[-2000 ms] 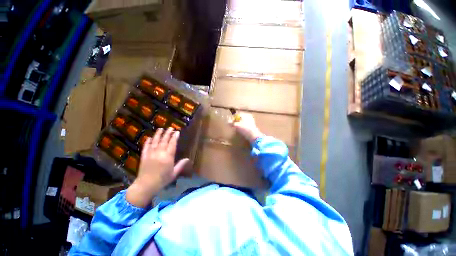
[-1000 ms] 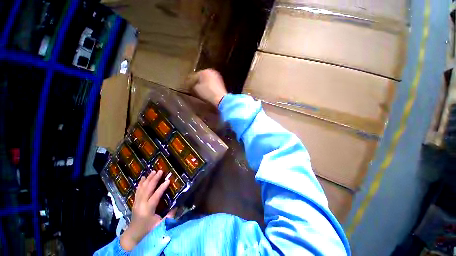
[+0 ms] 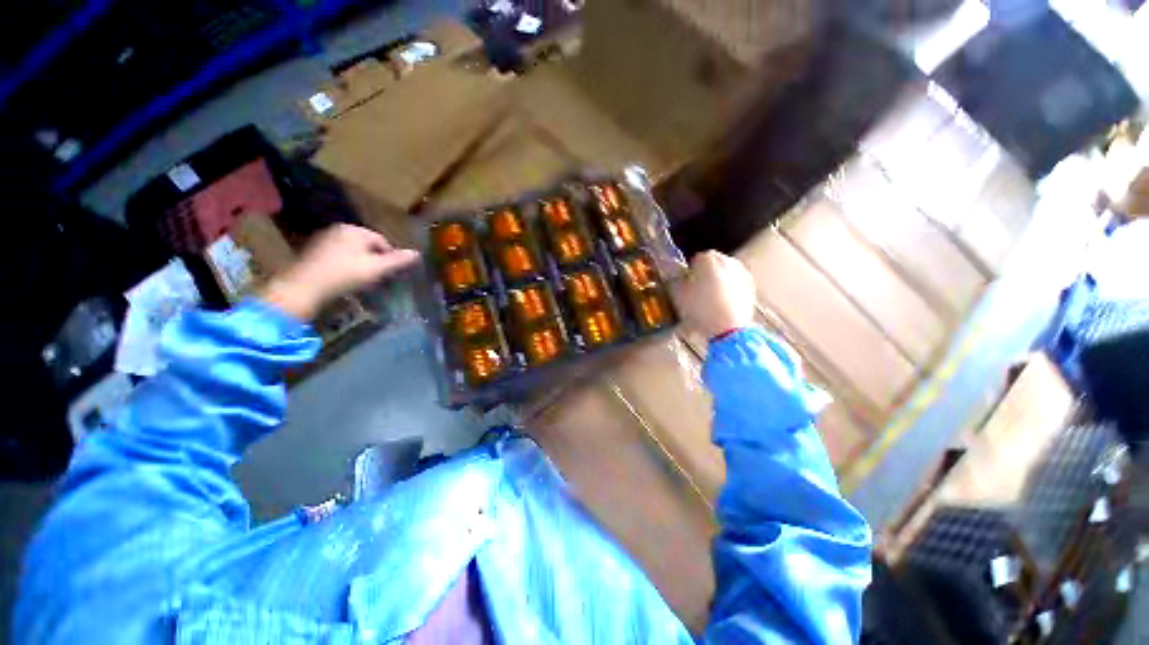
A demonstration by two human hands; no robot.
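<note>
A clear blister tray with rows of orange-and-black coil components lies in front of me, above the cartons. My left hand is at the tray's left edge, fingers bent, with the fingertips close to the rim. My right hand is closed on the tray's right edge. Whether the tray is lifted clear or rests on something below it cannot be told. The box cutter is not seen.
Brown taped cartons run in a row to the right. Open carton flaps lie beyond the tray. A dark box with a red panel is at the left. Tray stacks stand at the lower right. A person's blue sleeve shows at the right edge.
My right hand has come back from the far carton area to the tray's right edge. My left hand has moved off the tray's top to its left edge. The tray has turned in view.
</note>
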